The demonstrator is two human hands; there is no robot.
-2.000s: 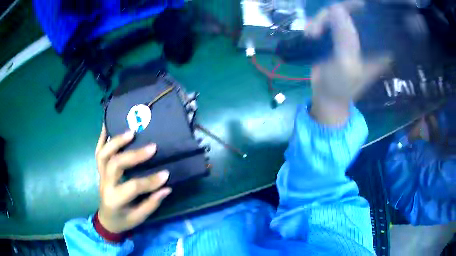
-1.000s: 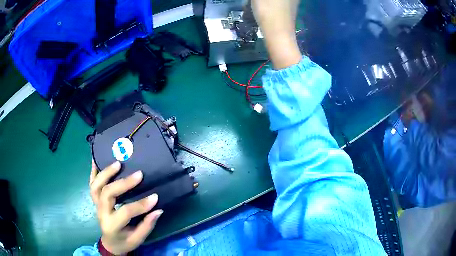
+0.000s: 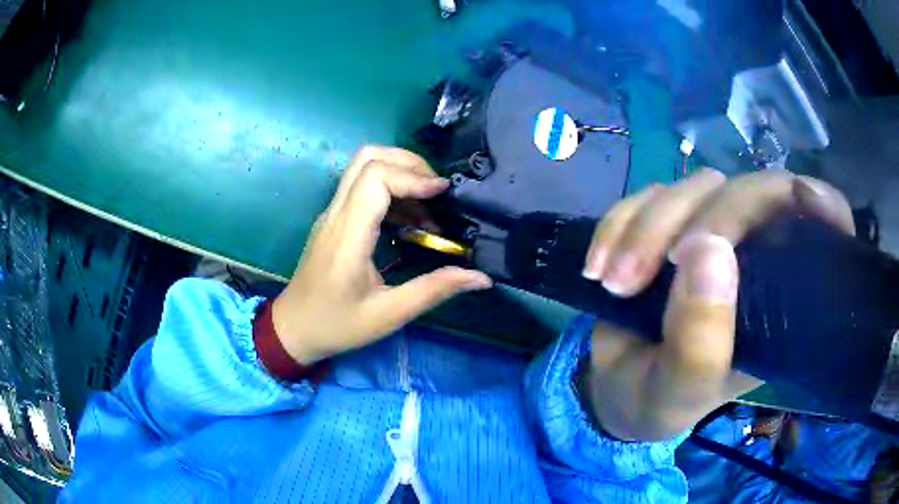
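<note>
The black blower housing (image 3: 552, 182) lies on the green bench, with its white and blue label and thin wires showing. My left hand (image 3: 370, 256) grips its near left corner, the forefinger and thumb on either side of a shiny yellow-gold piece (image 3: 434, 241). My right hand (image 3: 680, 266) is wrapped round the thick black electric screwdriver (image 3: 808, 290). The screwdriver lies nearly level across the housing's near edge, its nose pointing left towards my left fingers. The exact tip contact and any screw cannot be made out.
The white-grey screw feeder (image 3: 779, 108) stands at the upper right, with a small white connector (image 3: 686, 145) near it. The green bench's pale edge (image 3: 138, 221) curves past my left sleeve. Blue cloth and dark cords show at the lower right.
My right hand has come back from the feeder area and now holds the screwdriver at the housing. My left hand has moved from the housing's top to its corner. The view has turned.
</note>
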